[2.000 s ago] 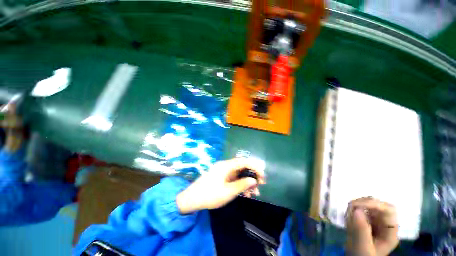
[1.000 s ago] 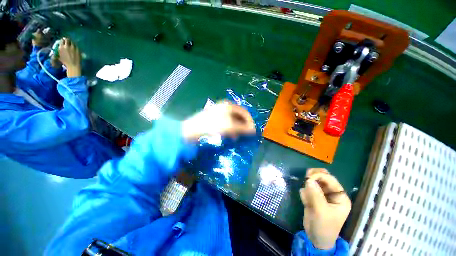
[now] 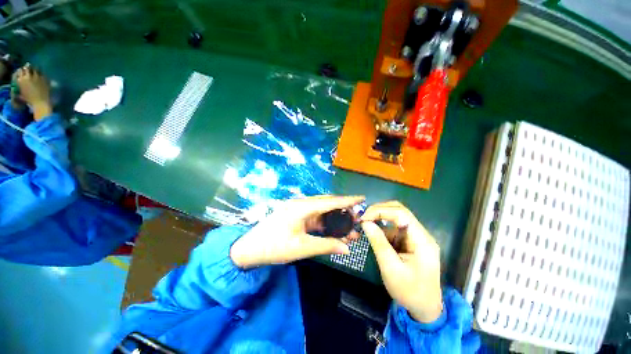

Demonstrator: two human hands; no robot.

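My left hand (image 3: 294, 231) holds a small round black module (image 3: 337, 223) between thumb and fingers, near the belt's front edge. My right hand (image 3: 407, 256) is closed against the module's right side, its thumb and index fingertips pinched together. A small dark tip shows at those fingertips; whether it is tweezers or a part I cannot tell. A gridded dot sheet (image 3: 351, 254) lies partly hidden under both hands. The orange press fixture (image 3: 349, 152) stands behind them, its red clamp handle (image 3: 430, 109) pointing down toward me. A dark piece (image 3: 387, 144) sits on the fixture's base.
A stacked white slotted tray (image 3: 553, 235) is at right. Blue film in clear plastic (image 3: 277, 162) lies left of the fixture, then a gridded strip (image 3: 178, 119) and a crumpled white wipe (image 3: 100, 95). Loose black modules (image 3: 195, 38) lie along the far side. Another person's blue sleeve (image 3: 41, 159) is at far left.
My left hand has come back from over the blue film, and my right hand has moved left to meet it at the module. The view has shifted, too.
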